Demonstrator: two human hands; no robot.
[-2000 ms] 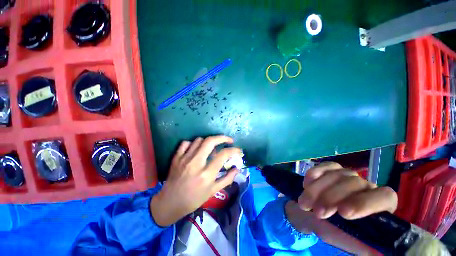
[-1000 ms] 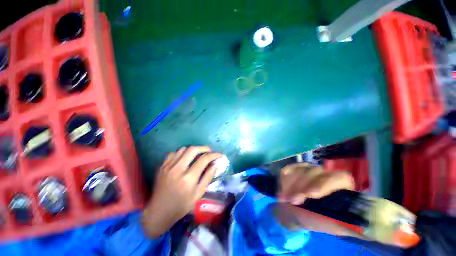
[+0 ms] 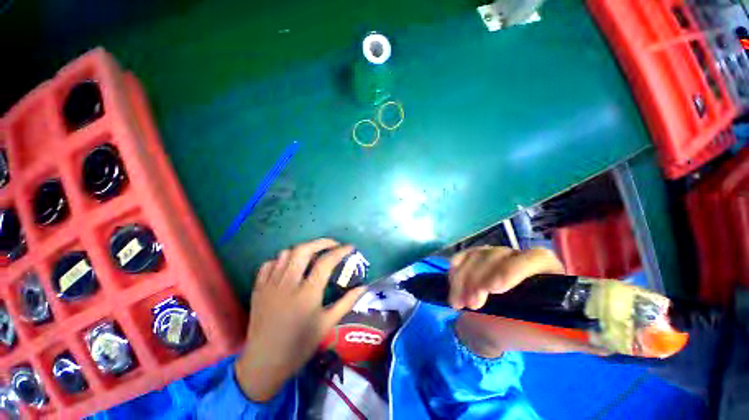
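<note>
My left hand holds a small round black and silvery piece, likely a lens assembly, at the bench's near edge; fingers hide much of it. My right hand grips a thick black electric screwdriver with an orange-red end wrapped in yellowish tape. Its dark tip points left toward the piece; I cannot tell if they touch. Tiny black screws lie scattered on the green mat beside a thin blue stick.
A red-orange compartment tray holds round pieces at left, some with pale labels. Two yellow rings lie by a translucent green bottle with a white top. A grey post foot is at the back. Stacked red-orange trays stand right.
The view has turned and shifted, so bench things appear further left and tilted. My left hand still holds the piece. The screwdriver now lies more level in view, its taped end swung up.
</note>
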